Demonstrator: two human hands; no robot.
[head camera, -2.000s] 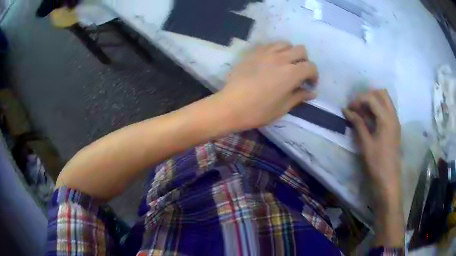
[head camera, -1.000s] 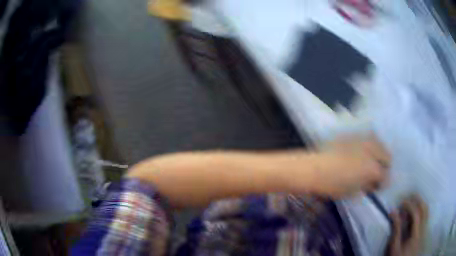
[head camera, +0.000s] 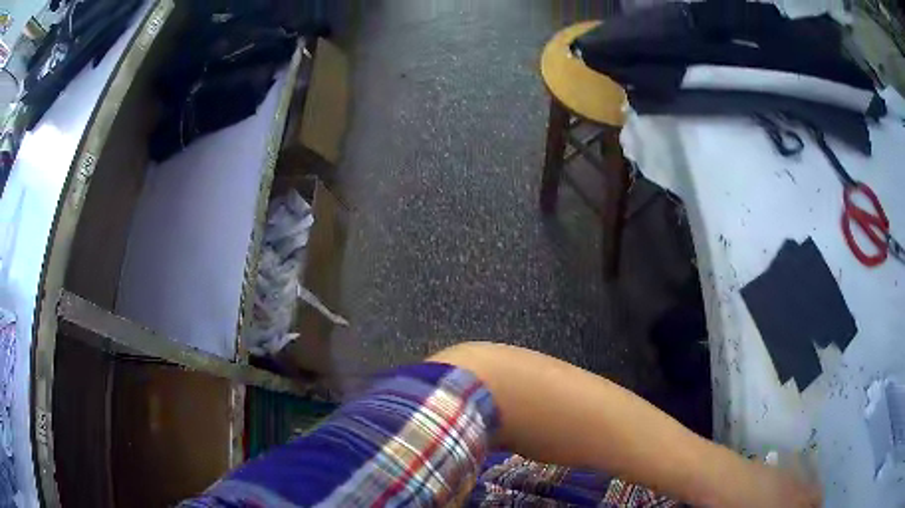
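Note:
The dark pieces (head camera: 802, 310) lie in a charcoal pile with a ragged lower edge on the white-covered table (head camera: 742, 213) at the right. My left forearm reaches across the bottom to the table's near edge. My left hand (head camera: 794, 488) is cut off by the bottom edge at the lower right and blurred, so its fingers and anything in them are hidden. My right hand is out of the picture. A white folded piece (head camera: 886, 422) lies at the right rim.
Red-handled scissors (head camera: 865, 224) lie beyond the dark pile. Dark garment parts (head camera: 739, 62) with a white band cover the table's far end. A wooden stool (head camera: 581, 81) stands beside it. Shelving (head camera: 189, 248) and a box of white scraps (head camera: 288, 268) stand at the left.
The view has swung left and up, showing the shelving, stool and table's far end. My right hand and the strip have left the picture. My left hand now sits at the bottom edge.

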